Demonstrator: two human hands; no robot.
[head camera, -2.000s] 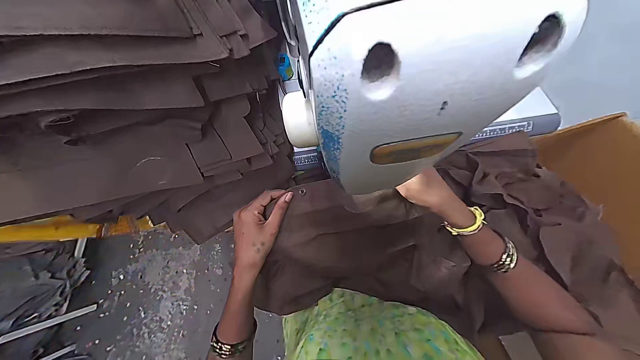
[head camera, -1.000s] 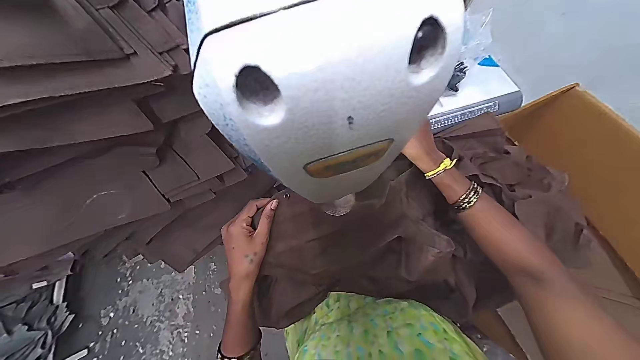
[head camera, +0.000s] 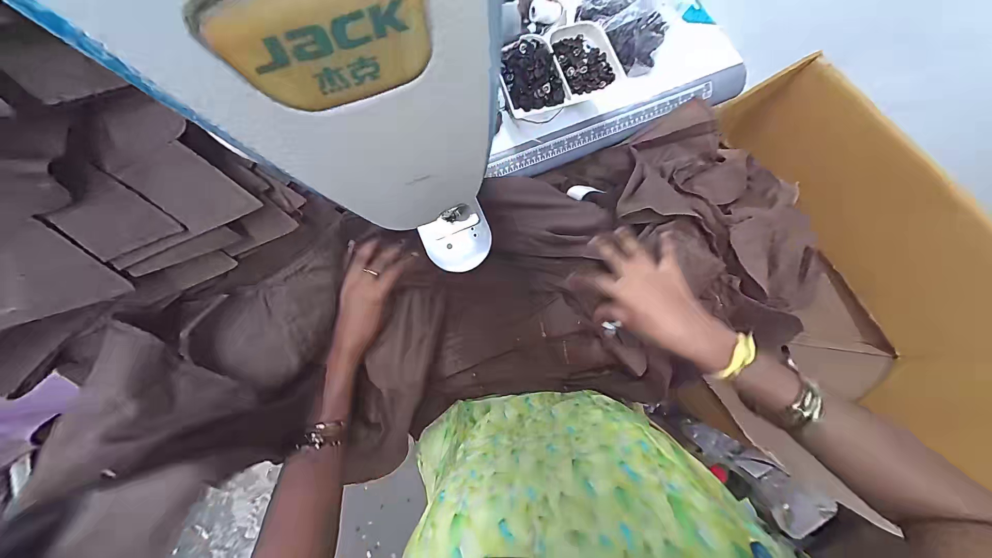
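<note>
Brown fabric (head camera: 496, 325) lies spread below the white head of a Jack sewing machine (head camera: 387, 155) and over my lap. My left hand (head camera: 370, 283) rests on the cloth just left of the machine's rounded white lower part (head camera: 457, 240); whether its fingers pinch the cloth cannot be told. To the right of that part, my right hand (head camera: 651, 294) is over the fabric with its fingers spread, slightly blurred, and grips nothing. Bunched brown cloth (head camera: 697, 194) lies beyond it.
Stacked brown cut pieces (head camera: 155, 194) fill the left side. On the white machine table with a printed ruler (head camera: 612, 128) stand small trays of dark fasteners (head camera: 581, 66) and a clear plastic bag (head camera: 635, 35). A large cardboard box (head camera: 891, 232) stands at the right.
My right hand has come out from behind the machine head and its fingers have spread. Brown cloth now lies to the left of my left arm. The view has shifted and shows the trays.
</note>
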